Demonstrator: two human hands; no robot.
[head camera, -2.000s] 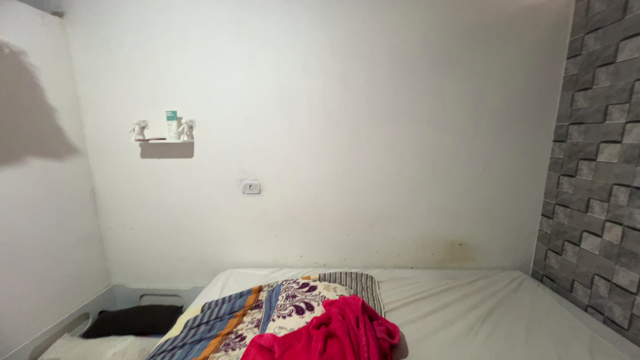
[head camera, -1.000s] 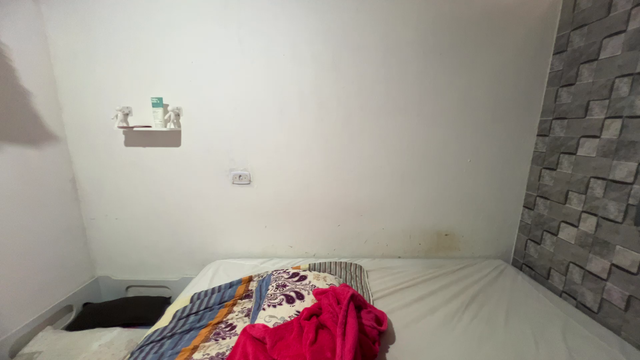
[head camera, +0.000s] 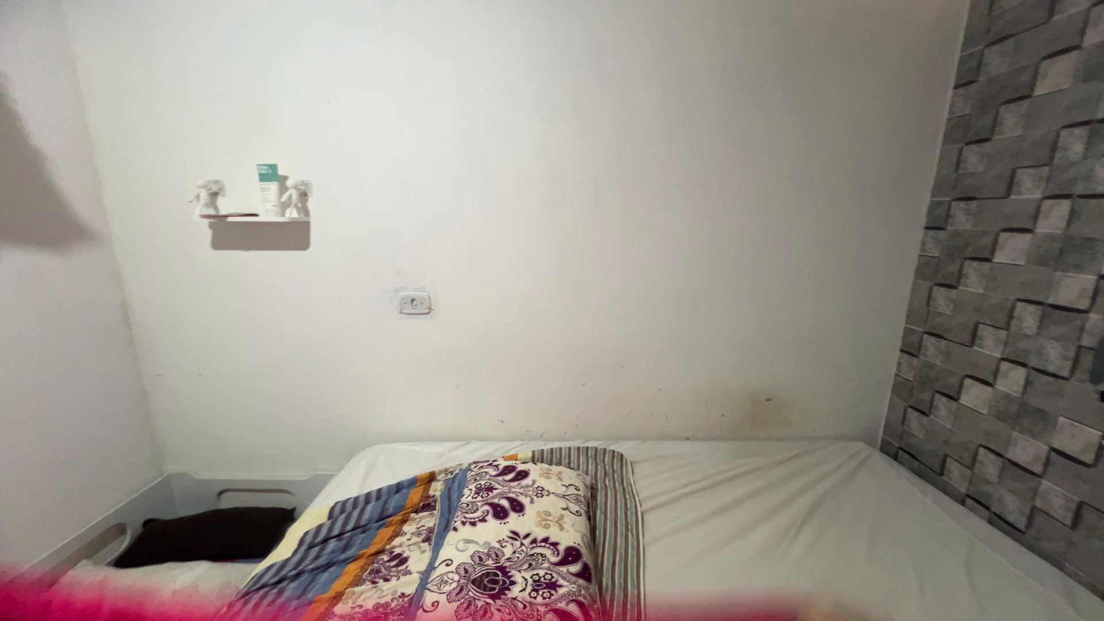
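Note:
Neither of my hands can be made out. Blurred red-pink cloth (head camera: 52, 599) runs along the bottom edge of the head view, very near the camera; whatever holds it is hidden or out of frame. Beyond it, a patterned blanket (head camera: 517, 543) with purple flowers and blue, orange and grey stripes lies bunched on the left part of a bed. A pale fitted sheet (head camera: 776, 517) with creases covers the mattress.
Left of the bed is a white slatted or panelled bed frame (head camera: 250, 487) with a dark pillow or cloth (head camera: 207, 535) inside. A small wall shelf (head camera: 259, 218) holds a tube and figurines. A wall socket (head camera: 414, 303) and grey stone-pattern wall (head camera: 1009, 285) also show.
The red-pink cloth lay on the patterned blanket in the earlier frames. It has come off the blanket and now shows as a blur along the bottom edge.

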